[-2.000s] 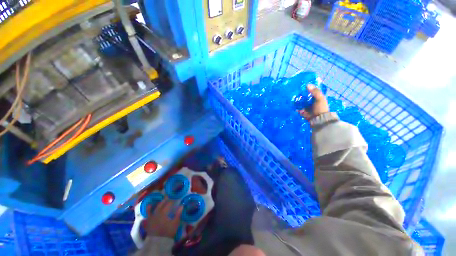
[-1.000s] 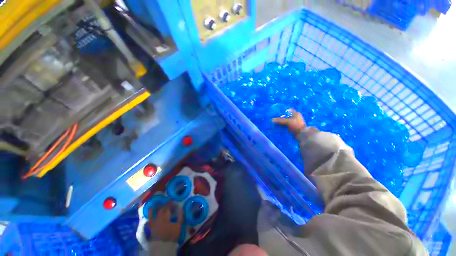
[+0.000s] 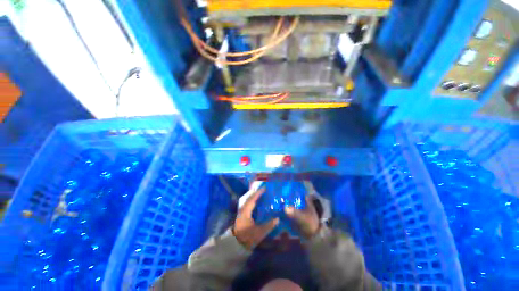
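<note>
My left hand (image 3: 254,221) and my right hand (image 3: 304,217) are close together in front of the press. Between them they hold shiny clear blue plastic parts (image 3: 283,196); how many is too blurred to tell. The white holding plate (image 3: 320,206) lies under the hands, with only parts of its rim showing. Its holes and anything seated in them are mostly hidden.
The blue press ledge (image 3: 219,161) has red buttons (image 3: 287,161). Above it are grey tooling (image 3: 291,77), a yellow bar (image 3: 296,105) and orange hoses. Blue crates full of blue parts stand left (image 3: 149,187) and right (image 3: 421,210). A control panel (image 3: 478,57) is upper right.
The view has swung left to face the press. My right hand has left the right crate and come over the plate beside my left hand, with blue parts now between both hands.
</note>
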